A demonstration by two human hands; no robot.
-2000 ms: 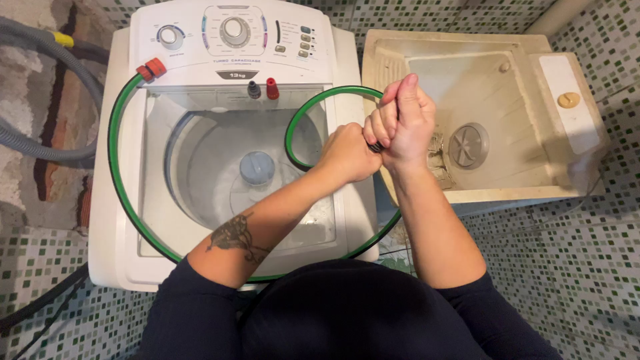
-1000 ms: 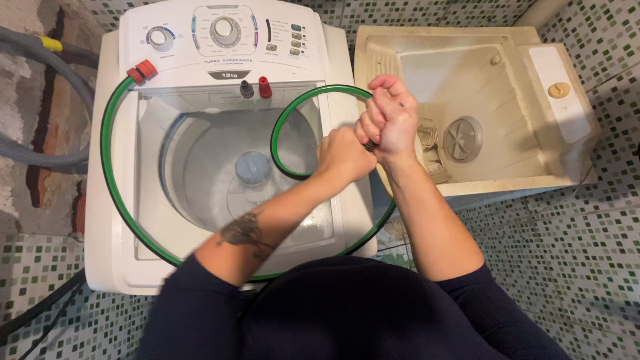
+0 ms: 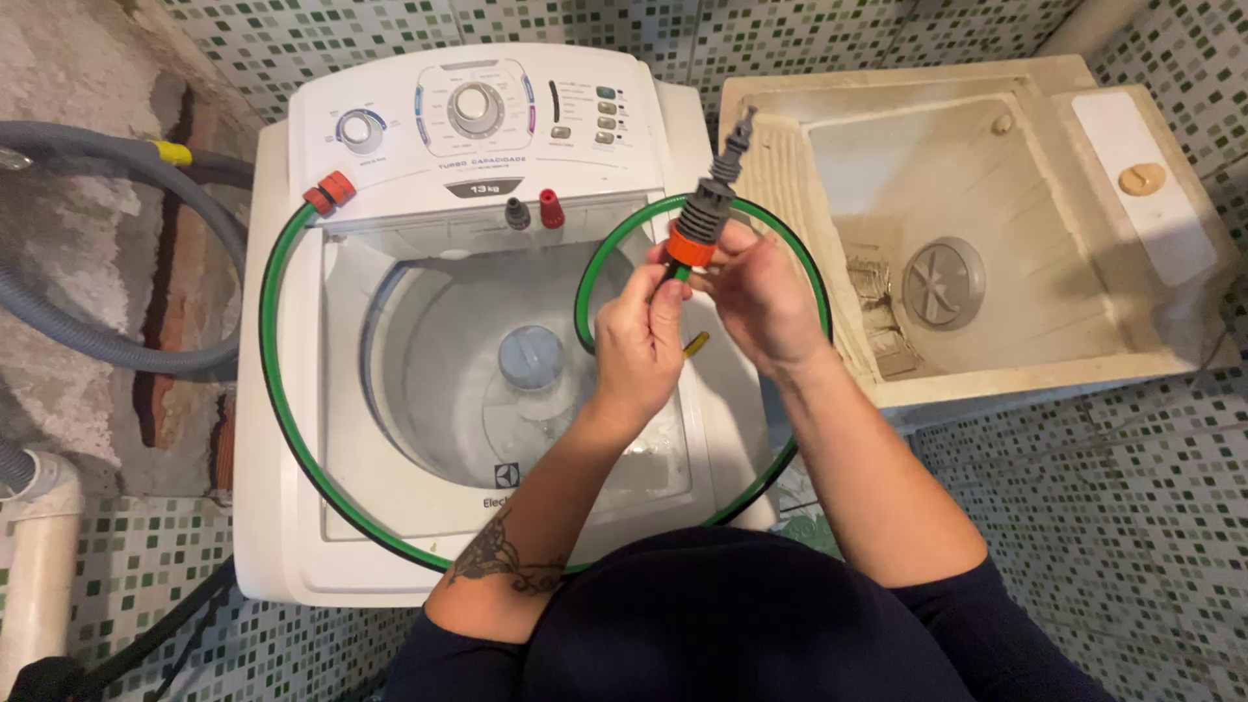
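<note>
My left hand [image 3: 639,341] grips the green garden hose [image 3: 278,341] just below a grey stepped hose connector [image 3: 710,205] with an orange collar, which points up and away. Fingers of my right hand [image 3: 765,292] are bent behind the collar; whether they grip it is hidden. The hose makes a loop behind my hands and a wide curve over the washing machine. An orange hose fitting [image 3: 330,193] on one hose end rests by the control panel. A small yellowish piece [image 3: 696,344] shows beside my left hand.
Under the hose stands a white top-loading washing machine [image 3: 585,575] with a transparent lid. Grey [image 3: 517,213] and red [image 3: 551,209] small fittings stand at its lid's back edge. A utility sink [image 3: 760,195] is at right; a grey corrugated hose [image 3: 117,346] hangs at left.
My hands were clasped tightly together before; now they have come apart somewhat, and the grey connector with its orange collar shows between them.
</note>
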